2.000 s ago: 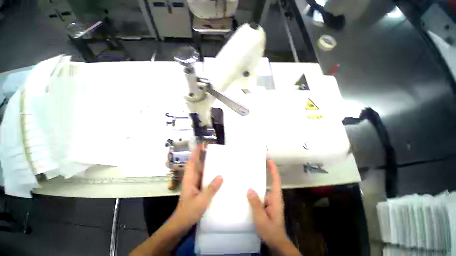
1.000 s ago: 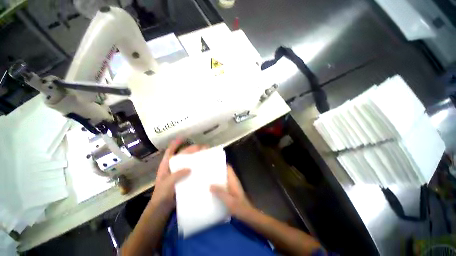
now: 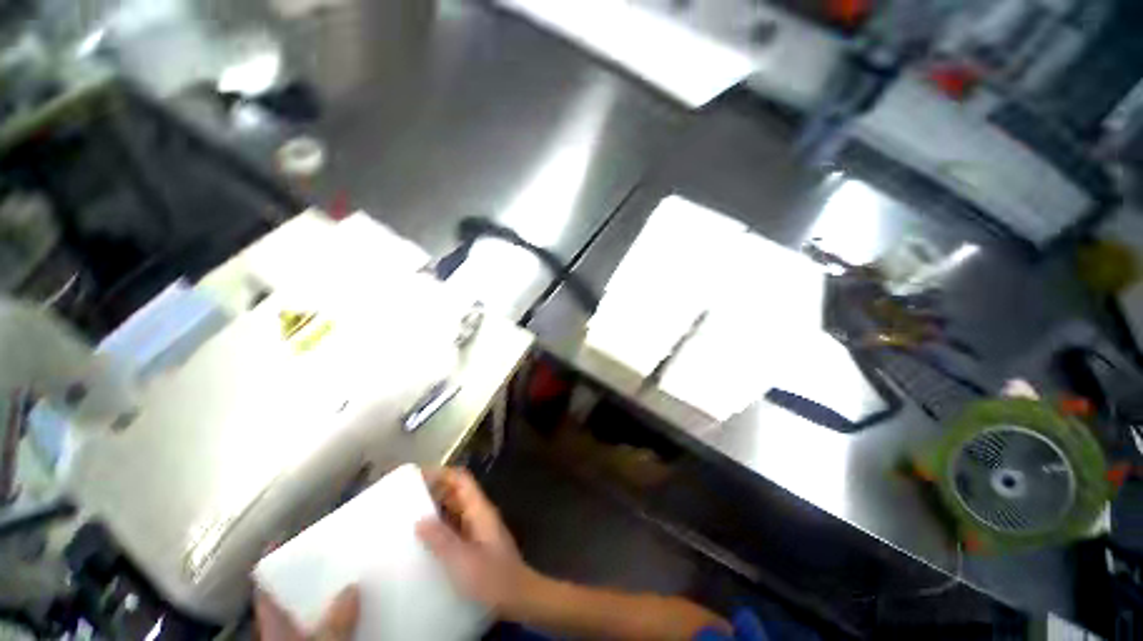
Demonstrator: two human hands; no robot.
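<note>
A white panel (image 3: 382,551) shows at the bottom, left of centre, in front of the machine. It may be several panels together; I cannot tell. My right hand (image 3: 479,545) holds its right side, with the forearm running to the lower right. My left hand (image 3: 307,620) holds its lower left edge and is partly cut off by the bottom of the picture. The white machine (image 3: 238,413) is at the left, blurred. Two white panel stacks (image 3: 721,301) lie side by side on the shiny bench (image 3: 802,476) at the right.
A black strap (image 3: 527,251) lies between the machine and the stacks, and a black band (image 3: 834,413) is at their near edge. A green fan (image 3: 1009,482) stands at the right. A tape roll (image 3: 300,157) is at the upper left. The gap between machine table and bench is dark.
The view has swung right, so the machine now sits at the left and the stacks near the middle. The fan has come into view. Both hands still hold the white panel, now lower left and tilted.
</note>
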